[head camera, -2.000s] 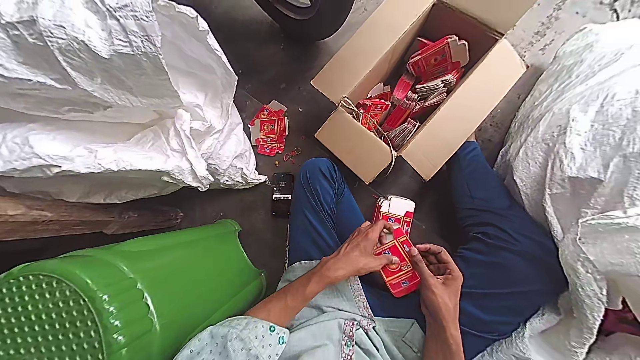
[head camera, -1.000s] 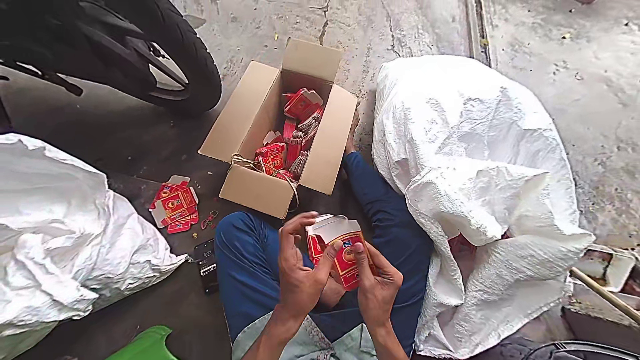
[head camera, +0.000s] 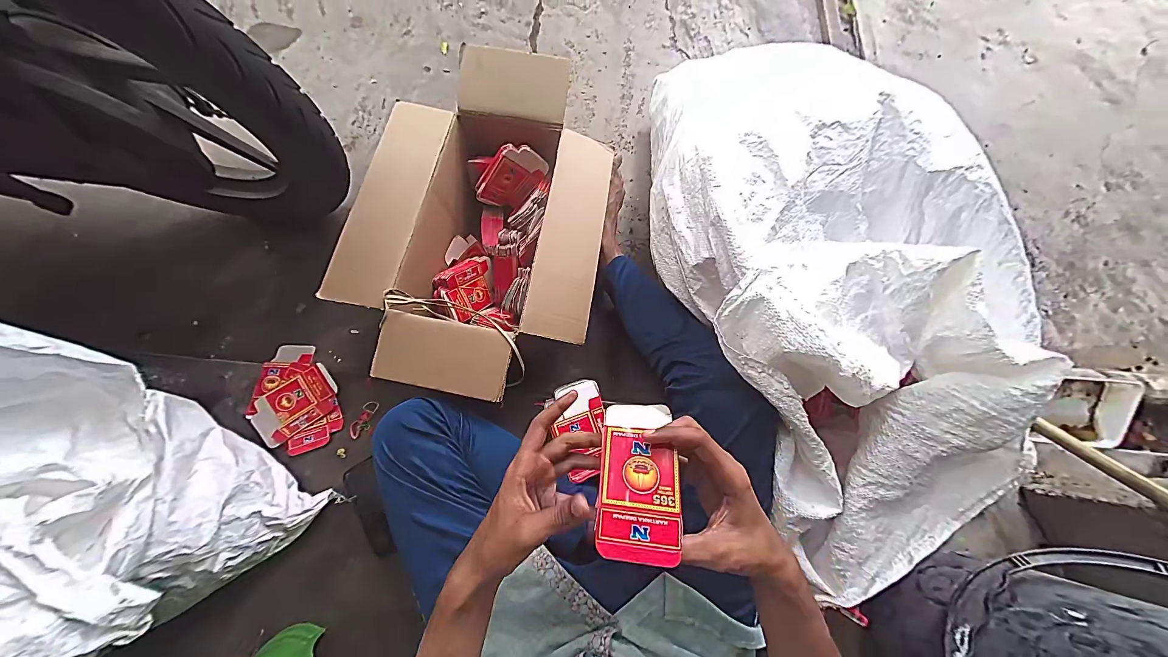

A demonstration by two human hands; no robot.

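Note:
My right hand holds a small red printed carton by its right edge, white flap at the top. At the carton's left, my left hand has its thumb and fingers apart; its fingertips reach another red carton with a white end, just behind. Whether they grip that one is hard to tell. An open cardboard box stands beyond my knees with many flat red cartons inside. More flattened red cartons lie on the dark floor to the left.
White woven sacks stand at right and left. A motorcycle wheel is at upper left. A rubber band lies near my knee. A black tub and a stick are at lower right.
The view has swung to the right. Both hands were together on the red carton; now my left hand's fingers are spread at its left side while my right hand keeps hold of it.

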